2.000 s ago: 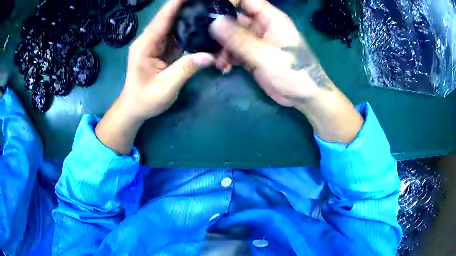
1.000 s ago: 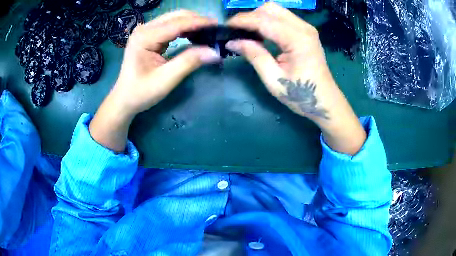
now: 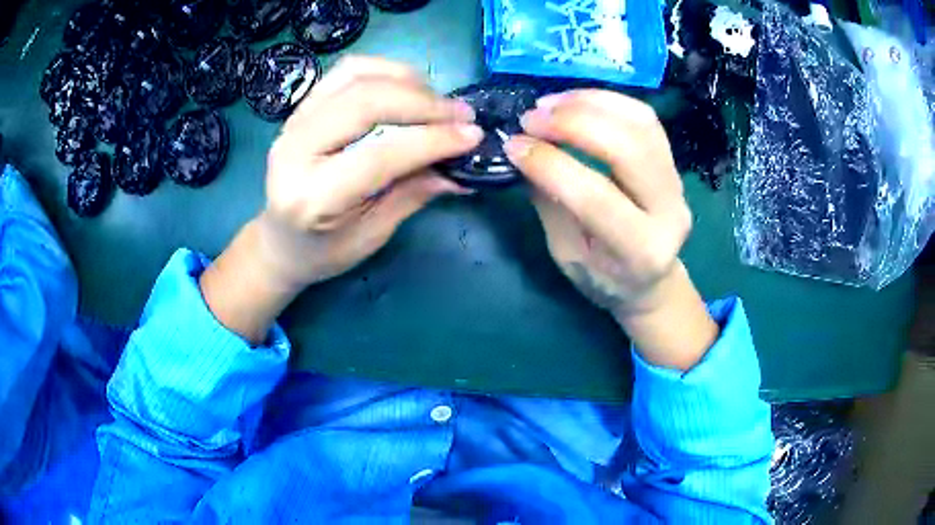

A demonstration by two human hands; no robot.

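Note:
A black round housing [image 3: 490,169] is held between both hands above the green bench, its recessed inner side facing up. My left hand [image 3: 354,169] grips its left side with thumb and fingers. My right hand [image 3: 605,185] grips its right side, fingertips over the inner face. A small white spot shows at the middle of the housing, between the fingertips; whether it is a separate white piece I cannot tell. The blue parts bin [image 3: 574,74] with small white plastic pieces [image 3: 574,31] stands just behind the hands.
Many black discs [image 3: 195,147] lie clustered at the back left of the green bench [image 3: 410,328]. Loose black inserts [image 3: 702,128] lie right of the bin. A clear bag of small parts [image 3: 810,164] lies at right. A blue sleeve [image 3: 36,308] shows at far left. Shiny clear plastic [image 3: 810,456] shows below the bench at right.
The view has shifted, so more of the blue bin shows. The housing has turned from edge-on to inner side up, and my fingertips have moved onto its face.

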